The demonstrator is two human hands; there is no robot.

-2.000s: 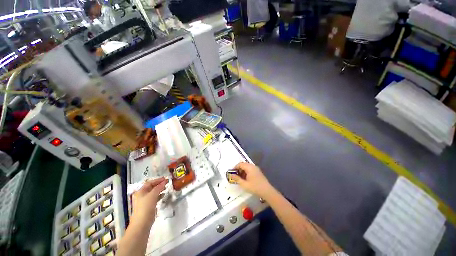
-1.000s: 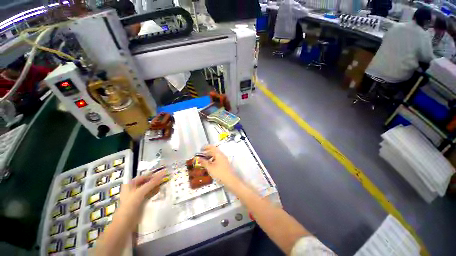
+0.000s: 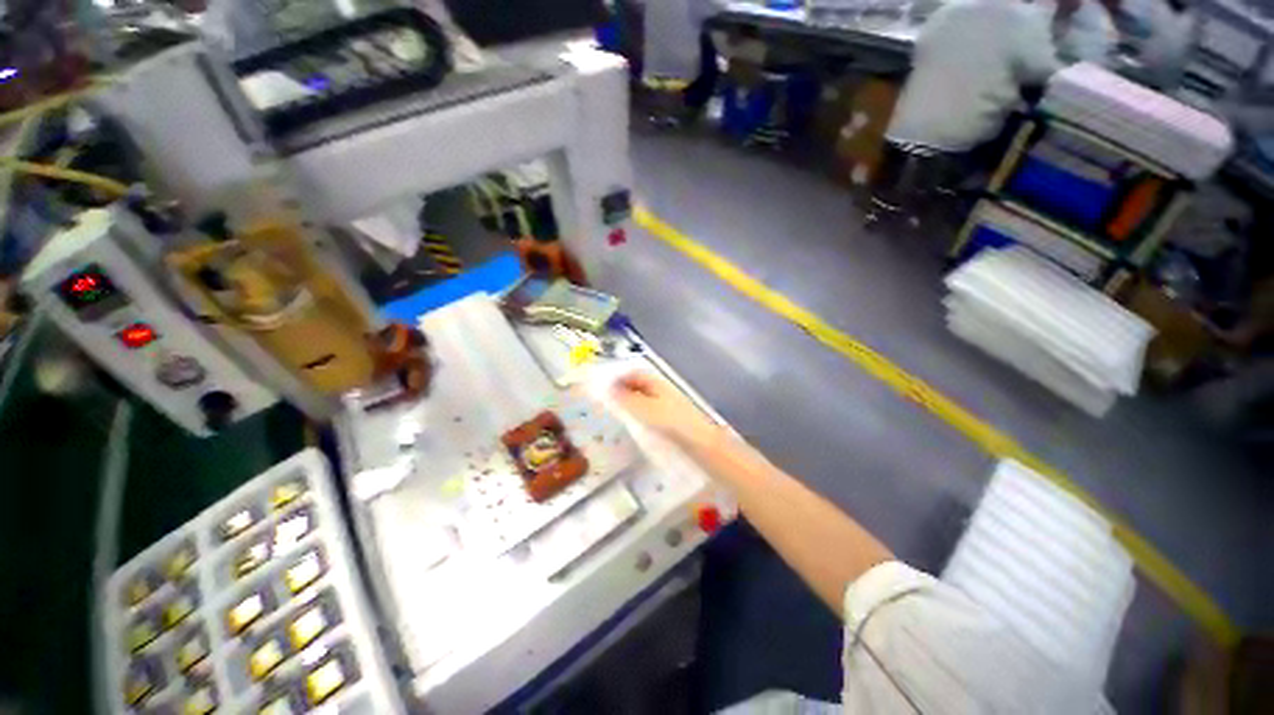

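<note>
The red-brown jig (image 3: 559,478) sits on the silver plate of the white machine bed. A small square unit (image 3: 538,450) with a dark and yellowish face lies in its pocket. My right hand (image 3: 646,397) is over the right side of the bed, behind and to the right of the jig, apart from it. It is small and blurred, and I cannot tell whether its fingers hold anything. My left hand is out of the picture. The white blister tray (image 3: 319,489) at the lower left holds many square units in its pockets.
The dispensing head (image 3: 273,300) hangs left above the bed. A controller box (image 3: 119,314) is beside it. A grey-green pendant (image 3: 573,303) lies at the bed's rear right. A red emergency stop (image 3: 708,518) is at the front. White tray stacks (image 3: 1048,328) stand right; people sit beyond.
My left hand has left the picture. My right hand has moved off the jig, back and to the right. The jig's pocket, covered by my hand before, now shows with a unit in it.
</note>
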